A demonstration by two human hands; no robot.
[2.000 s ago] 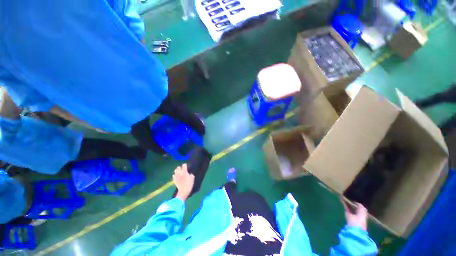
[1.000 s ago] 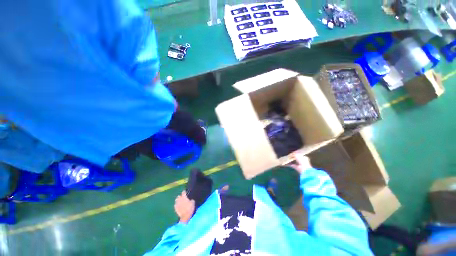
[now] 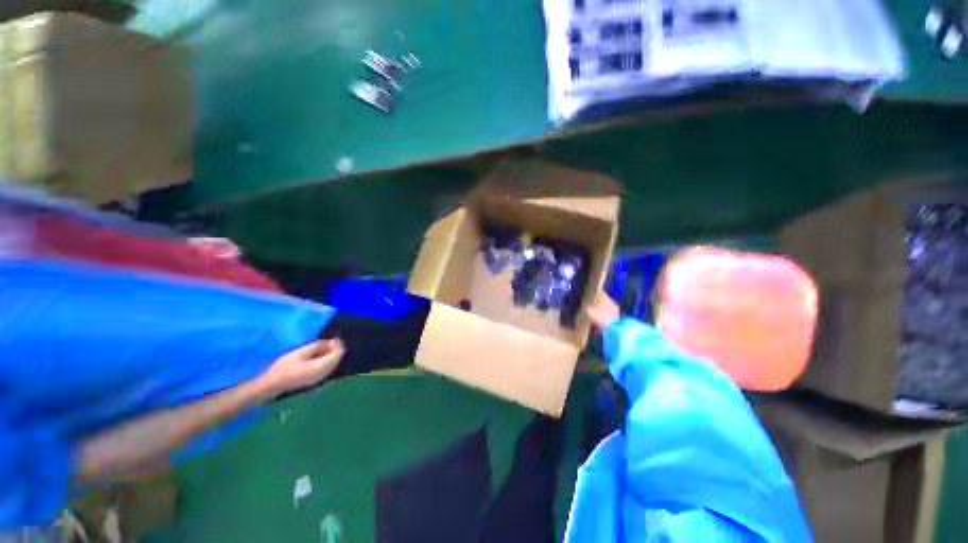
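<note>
A brown carton [image 3: 496, 354] with open flaps is at the centre, tilted, with dark and shiny small parts [image 3: 547, 278] heaped inside. My right hand [image 3: 603, 311] is at the carton's right edge and grips it; the fingers are mostly hidden and blurred. My left hand is not in view. A flat dark shape [image 3: 433, 496] shows at the bottom; whether it is the black tray cannot be told.
A coworker's bare forearm and hand [image 3: 308, 366] are left of the carton. A pink-topped stool [image 3: 740, 318] stands to its right, with a carton of parts [image 3: 844, 297] beyond. Behind are the green bench [image 3: 276, 111], white trays [image 3: 732, 80] and small loose parts [image 3: 379, 80].
The held carton has moved left, beside the coworker's lap and the bench edge. The view has shifted closer to the bench. My left hand with the black tray has left the view.
</note>
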